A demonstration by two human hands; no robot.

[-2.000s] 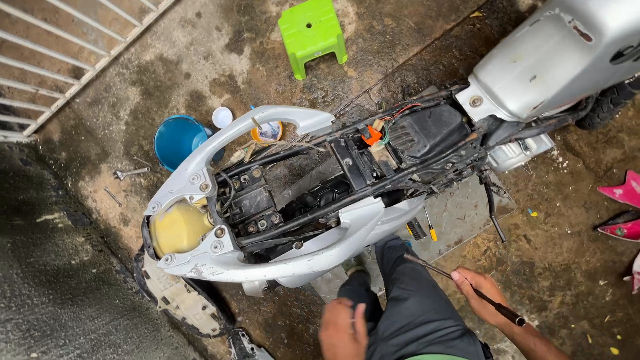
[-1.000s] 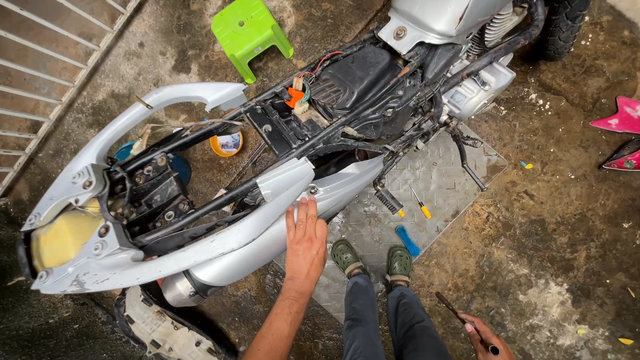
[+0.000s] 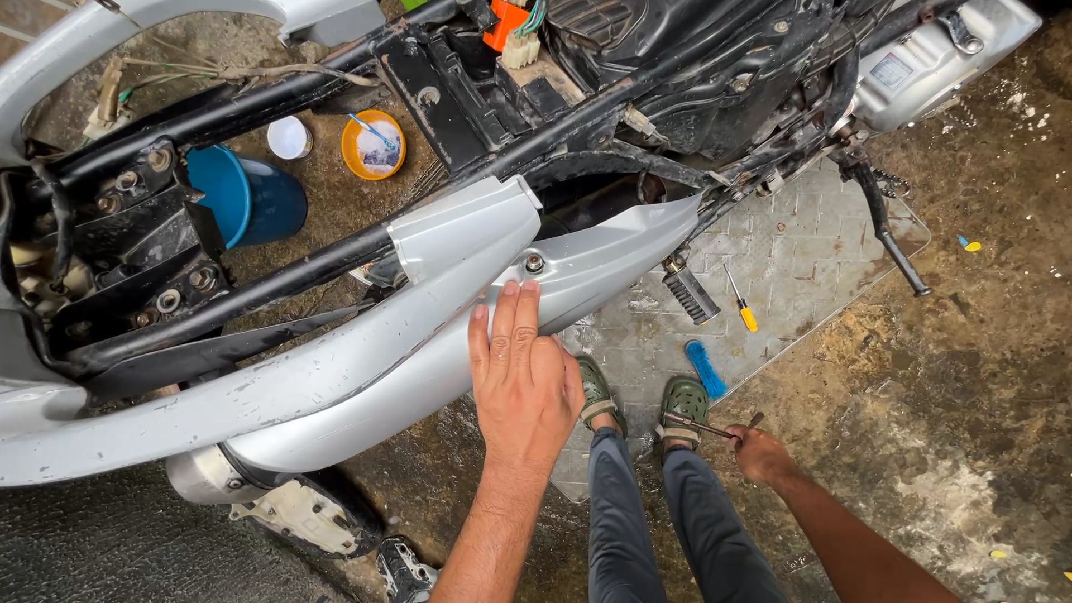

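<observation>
My left hand rests its fingertips on the silver side cover of a motorcycle, just below a bolt set in that cover. Nothing is gripped in it. Lower right, my right hand holds a thin metal hand tool, above my green clog; its exact kind is not plain. A silver grab rail curves along the rear frame, its front end beside the bolt. The black frame tube runs diagonally behind it.
A footpeg, a yellow-handled screwdriver and a blue brush are near my feet. Beyond the frame stand a blue bucket and an orange bowl. The side stand juts out at right.
My left hand has moved from beside my legs onto the silver cover and stays there. The tool in my right hand now points left, towards the motorcycle. The view is much closer.
</observation>
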